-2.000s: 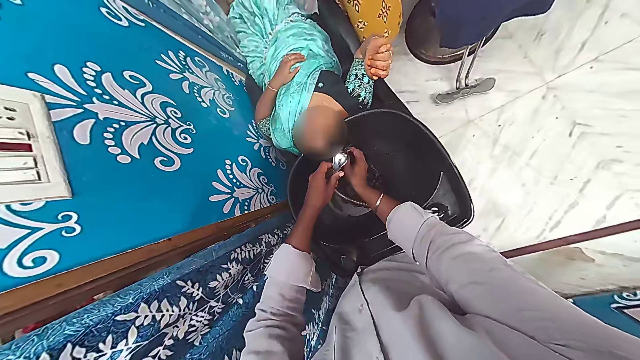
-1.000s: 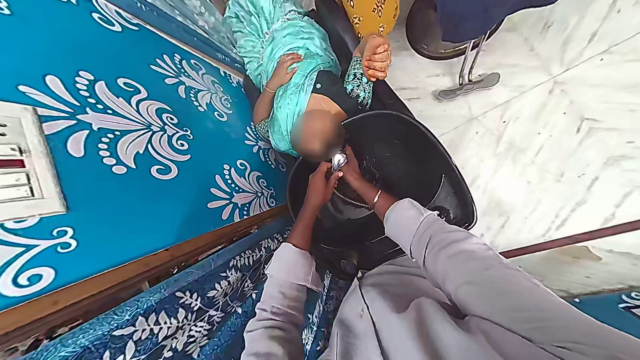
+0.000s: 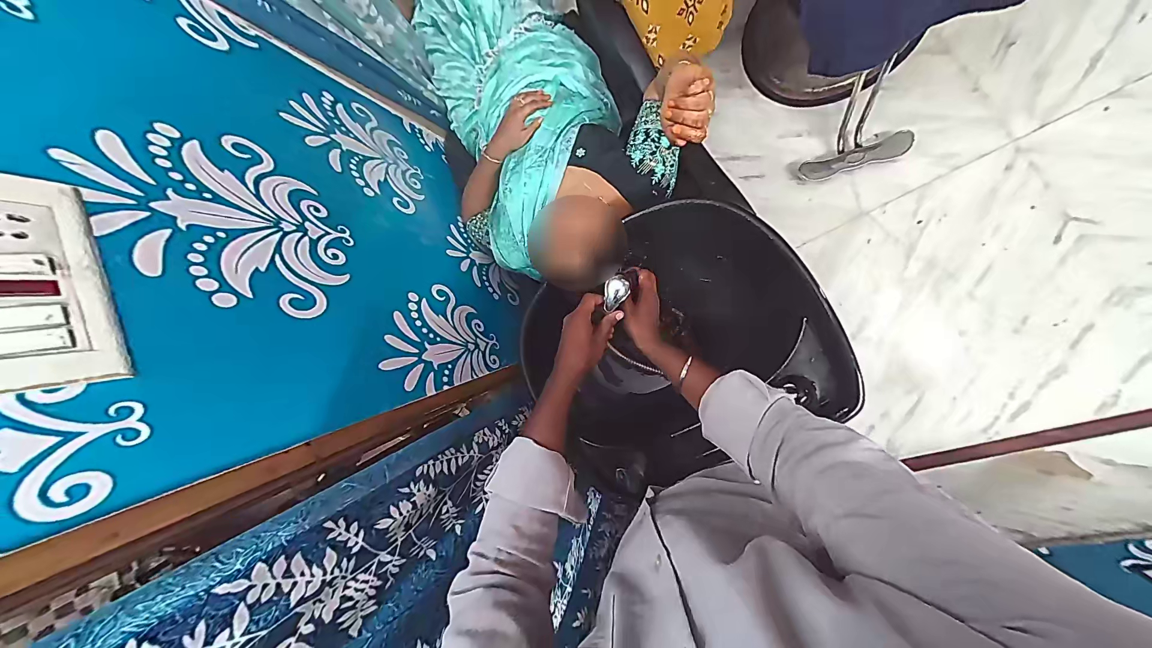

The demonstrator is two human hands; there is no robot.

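A person in a turquoise garment [image 3: 562,85] lies back with the head over a black salon wash basin [image 3: 774,261]. My left hand [image 3: 585,333] is closed on a chrome hand shower head [image 3: 616,292] beside the person's head. My right hand [image 3: 643,310] is just right of the shower head, by the person's dark hair; its fingers are partly hidden, so whether it grips hair cannot be told. A hose curves down inside the basin below my hands. Whether water runs does not show.
A blue wall with white motifs [image 3: 243,216] and a white switch panel [image 3: 54,288] stand at the left. A blue leaf-patterned curtain [image 3: 360,558] hangs near my left arm. A chair's metal footrest [image 3: 857,156] is at the upper right, over marble floor [image 3: 990,297]. Another person's yellow garment [image 3: 679,25] shows at the top.
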